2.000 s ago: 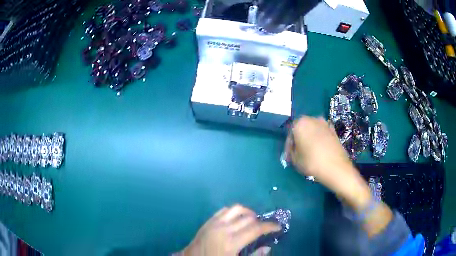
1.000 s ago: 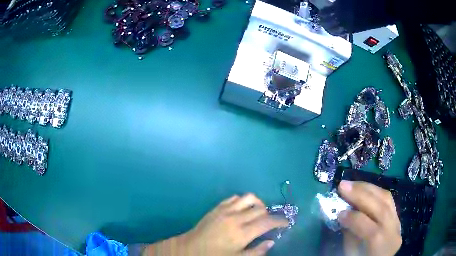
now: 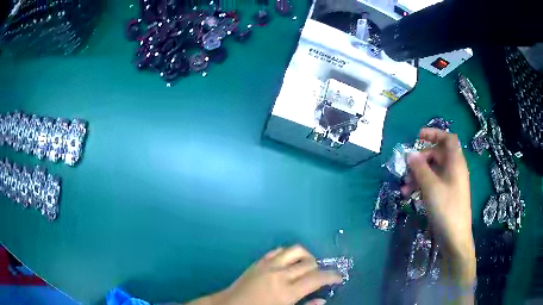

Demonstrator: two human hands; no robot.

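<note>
My left hand [image 3: 283,277] is low in the centre, its fingers and thumb around a small circuit-board unit [image 3: 338,268] on the green table; the hand hides part of the unit. A small white dot shows just above the unit. My right hand [image 3: 440,179] is over the loose-unit pile, with a crumpled clear plastic piece [image 3: 399,162] pinched at its fingertips. The hand is slightly blurred and covers most of the pile. One grey oblong unit [image 3: 386,205] lies left of the right hand.
A white screw feeder [image 3: 297,95] stands at the back centre, with a black cylinder [image 3: 428,36] above it. Dark round components [image 3: 178,41] are heaped back left. Two board rows [image 3: 47,140] lie left. A unit trail [image 3: 503,173] and black tray [image 3: 494,256] are right.
My right hand has moved up and away from the black tray to the pile, still holding the clear plastic piece. A unit now shows below the pile, left of my right forearm. My left hand has barely moved.
</note>
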